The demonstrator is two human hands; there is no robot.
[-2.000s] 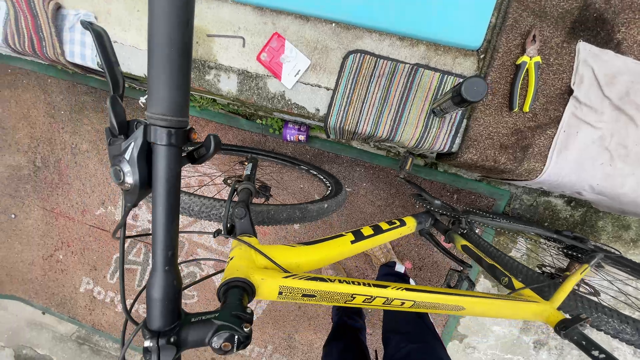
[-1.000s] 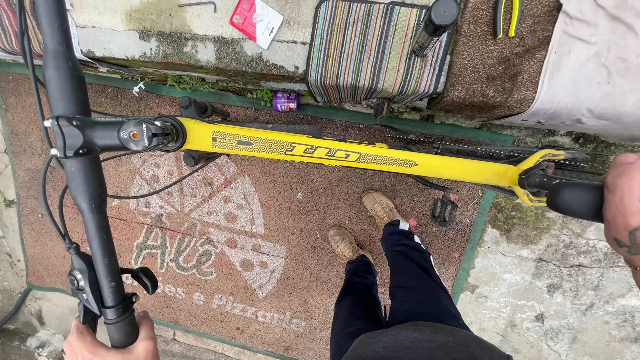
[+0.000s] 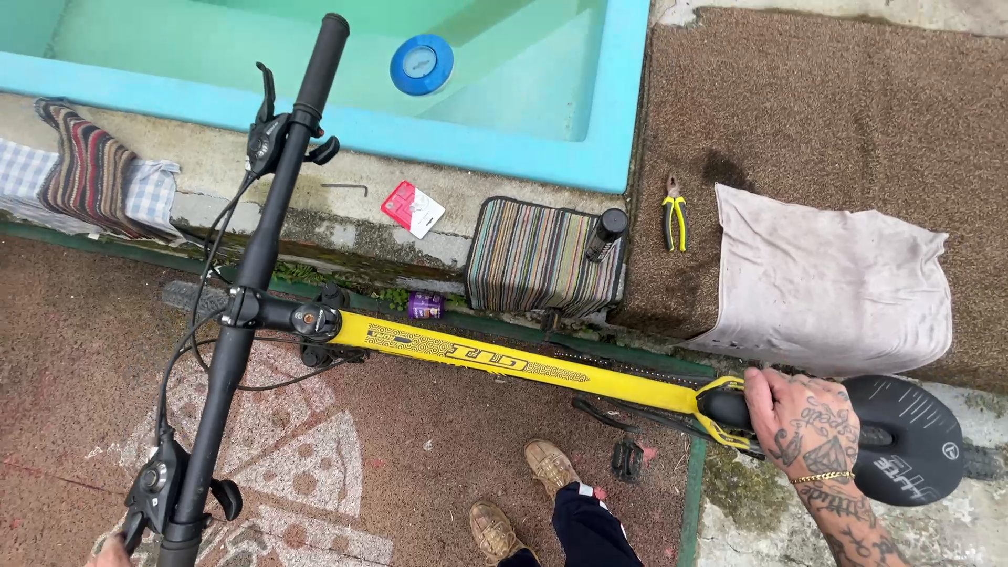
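A yellow bicycle frame (image 3: 512,362) runs across the view, its black handlebar (image 3: 244,315) at the left and its black saddle (image 3: 906,441) at the right. Over the saddle's narrow front part lies my right hand (image 3: 803,429), fingers curled round it. My left hand (image 3: 110,554) is at the bottom left edge, mostly cut off, with fingers at the brake lever (image 3: 135,526) beside the lower grip. The front wheel (image 3: 193,298) shows partly behind the handlebar. Below the frame is a black pedal (image 3: 628,459).
Beyond the bicycle, a concrete ledge (image 3: 346,213) borders a light-blue pool (image 3: 551,161). On it lie a hex key (image 3: 345,187), a red and white card (image 3: 413,209) and a striped mat (image 3: 520,260) with a black canister (image 3: 606,235). Pliers (image 3: 674,214) and a pale cloth (image 3: 835,276) lie on brown carpet.
My right hand, at the right edge one second ago, now shows fully on the saddle. The handlebar has tilted, its upper end now to the right. The view takes in more of the pool.
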